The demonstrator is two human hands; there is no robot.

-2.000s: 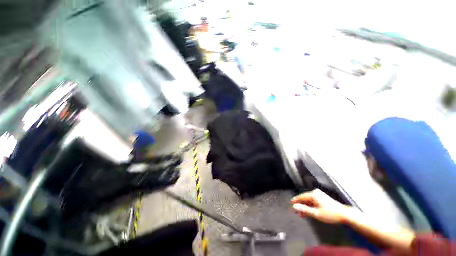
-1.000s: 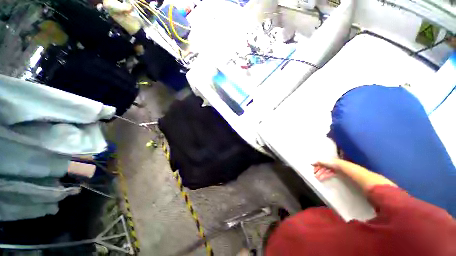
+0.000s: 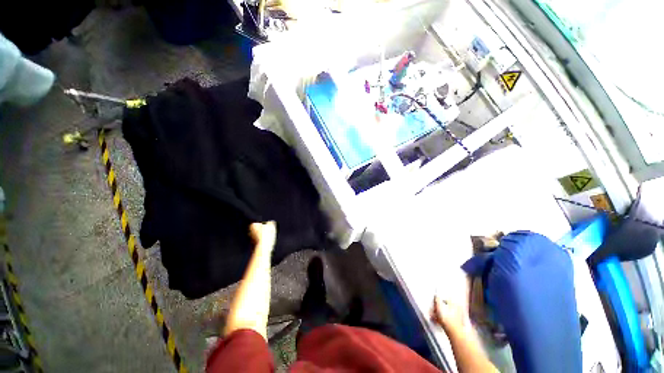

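Note:
A black garment pile (image 3: 218, 182) hangs low beside the white table, above the floor. My left hand (image 3: 263, 233) is at the lower right part of the pile, its fingers curled against the black cloth; whether it grips cloth cannot be told. My right hand (image 3: 450, 312) is over the white table edge, left of the blue padded board (image 3: 535, 291). Its fingers look curled and partly blurred, and what they hold, if anything, cannot be told.
The white ironing table (image 3: 466, 211) runs up the right side. Behind it, a blue surface (image 3: 349, 124) carries small items and cables. A bright blue arm (image 3: 619, 306) stands at the right. Yellow-black tape (image 3: 131, 244) marks the floor. Pale cloth (image 3: 22, 73) hangs at the left.
The view has turned, and the black pile is nearer. My left hand has come into view at the pile. My right hand remains beside the blue board.

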